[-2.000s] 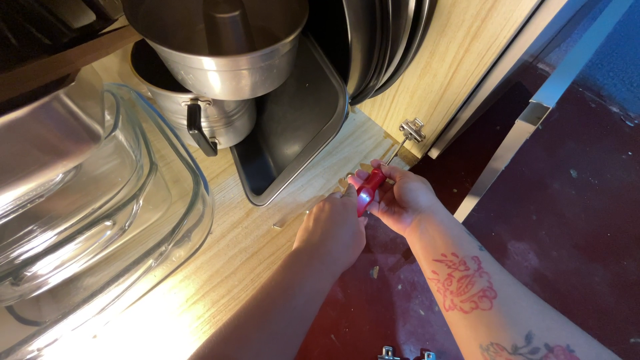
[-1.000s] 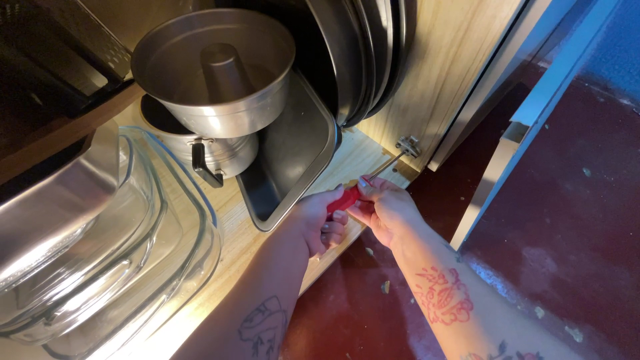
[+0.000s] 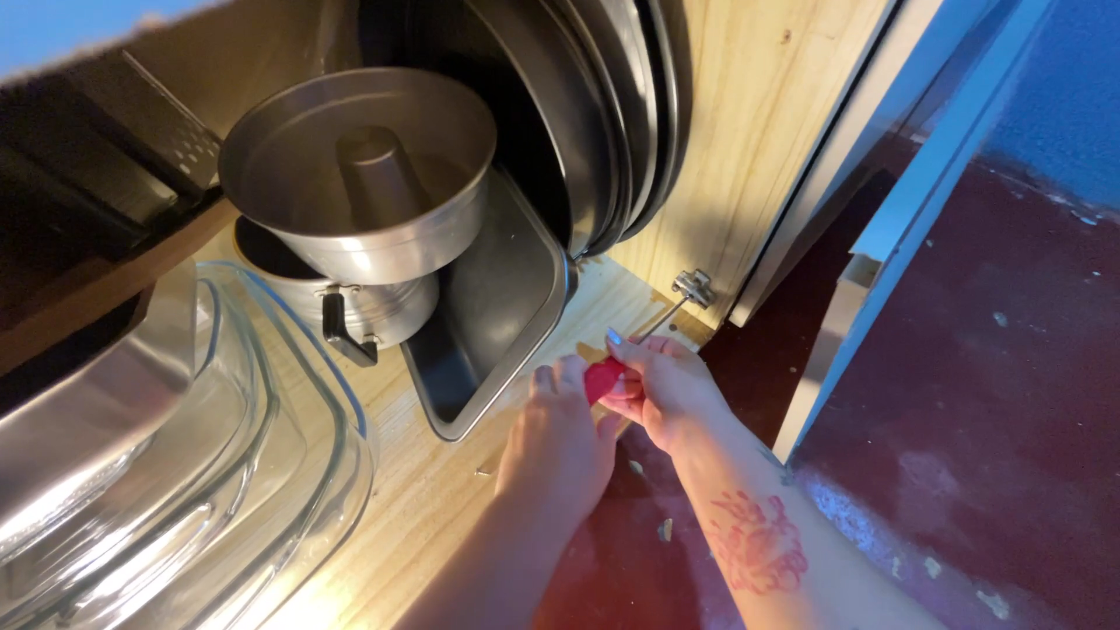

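Observation:
Both hands are on a screwdriver with a red handle (image 3: 604, 380) and a thin metal shaft. My left hand (image 3: 556, 429) is closed around the rear of the handle, its fingertips partly hidden. My right hand (image 3: 661, 385) grips the front of the handle and the base of the shaft between thumb and fingers. The shaft's tip reaches a metal hinge mounting plate (image 3: 694, 287) fixed low on the cabinet's wooden side panel (image 3: 744, 131). Whether the tip sits in a screw cannot be told. A small screw or pin (image 3: 483, 472) lies on the cabinet floor.
Nested glass baking dishes (image 3: 350, 464) stand at left. A tube cake pan (image 3: 402, 254) rests on an aluminium pot (image 3: 398, 311), beside a dark rectangular baking pan (image 3: 547, 324). Round pans (image 3: 612, 114) lean against the side panel. A door or panel edge (image 3: 910, 210) rises at right above the red floor (image 3: 989, 394).
My left hand has shifted its hold on the red handle, which showed more fully one second ago. The shaft stays directed at the hinge plate. The view has moved closer.

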